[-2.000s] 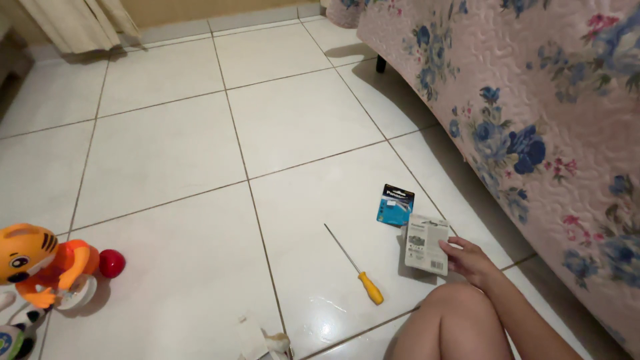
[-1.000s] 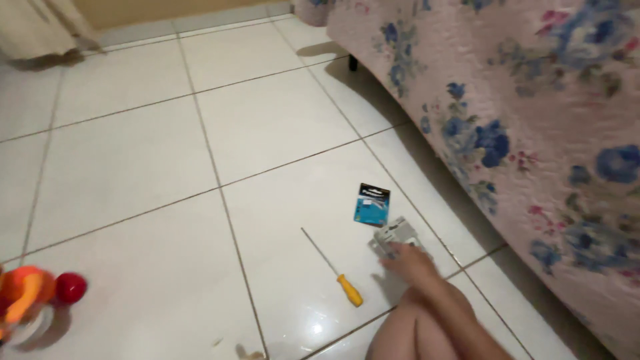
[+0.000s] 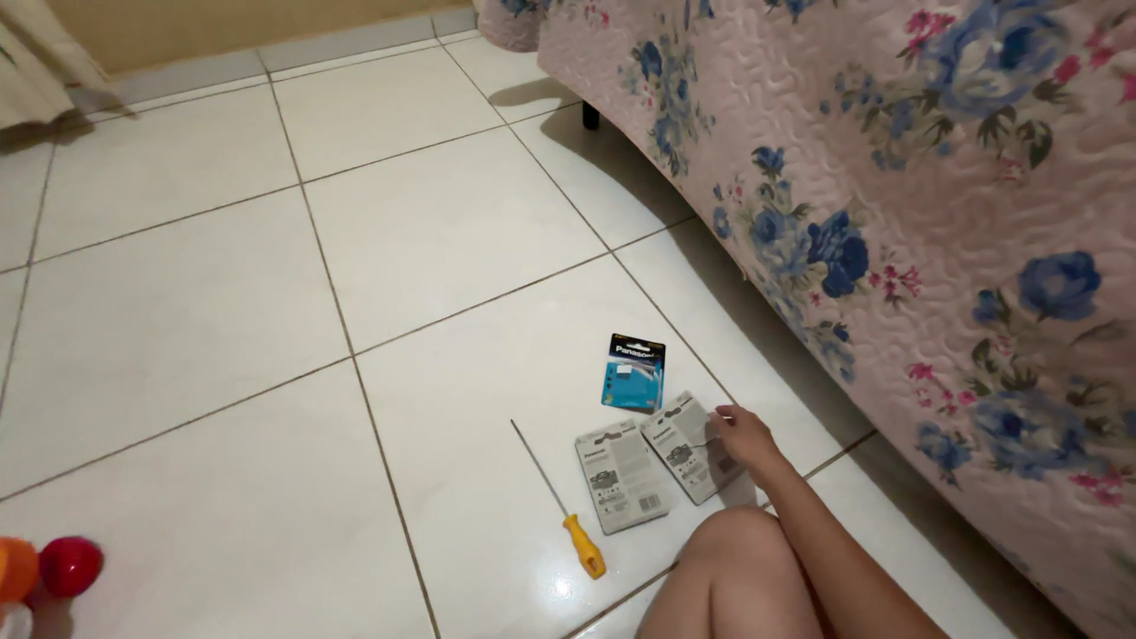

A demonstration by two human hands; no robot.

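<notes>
My right hand is at the right edge of a grey Panasonic battery blister card, which lies tilted with its printed back up; the fingertips touch or grip its edge. Just left of it, a second grey card lies back up on the floor. Above the two cards is a blue and black Panasonic battery card, face up. A screwdriver with a yellow handle rests to their left, its shaft pointing away from me. My left hand is out of view.
A bed with a quilted floral bedspread runs along the right, with a dark leg under it. A red ball-shaped part of an orange toy shows at the lower left. White floor tiles surround the cards. A curtain hangs at the upper left.
Two grey cards now lie side by side, where the first frame shows one grey card face at my hand. My right hand has moved right since one second ago, off the left card.
</notes>
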